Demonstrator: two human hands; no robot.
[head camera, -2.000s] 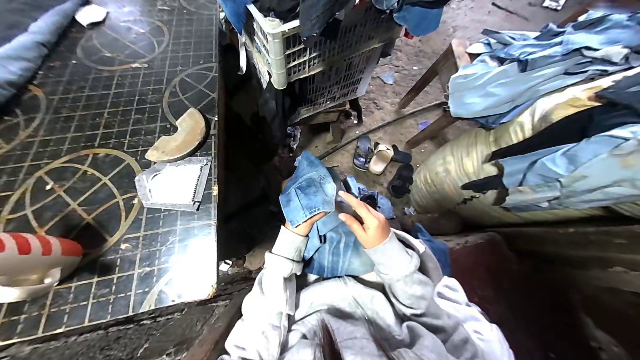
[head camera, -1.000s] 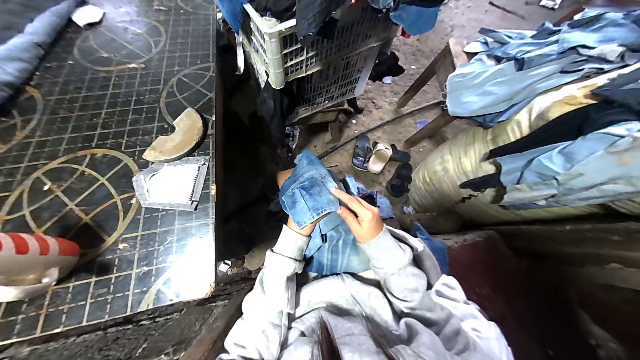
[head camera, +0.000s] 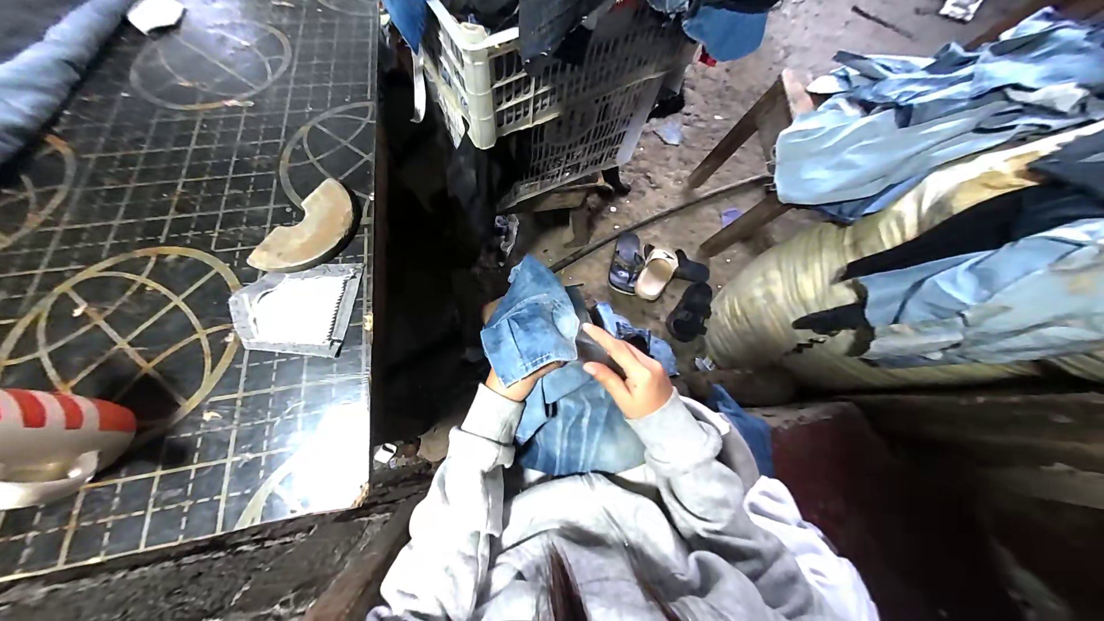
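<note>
A folded piece of blue denim (head camera: 533, 326) with a stitched seam is held above my lap. My left hand (head camera: 516, 379) grips it from below, its fingers mostly hidden behind the cloth. At the right edge of the piece, my right hand (head camera: 632, 376) has thumb and forefinger around a small dark grey item (head camera: 592, 348), which I cannot identify. More faded denim (head camera: 582, 431) lies across my lap under both hands.
A dark patterned table (head camera: 207, 431) at left bears a broken curved piece (head camera: 306, 228), a clear plastic case (head camera: 296, 310) and a red-striped vessel (head camera: 60, 435). Ahead are a plastic crate (head camera: 509, 86) and sandals (head camera: 657, 272). Denim covers a stool and a bulging sack (head camera: 759, 310) at right.
My right hand has drawn slightly off the denim's face to its right edge, where the dark item now shows. My left hand still holds the piece, which has turned a little.
</note>
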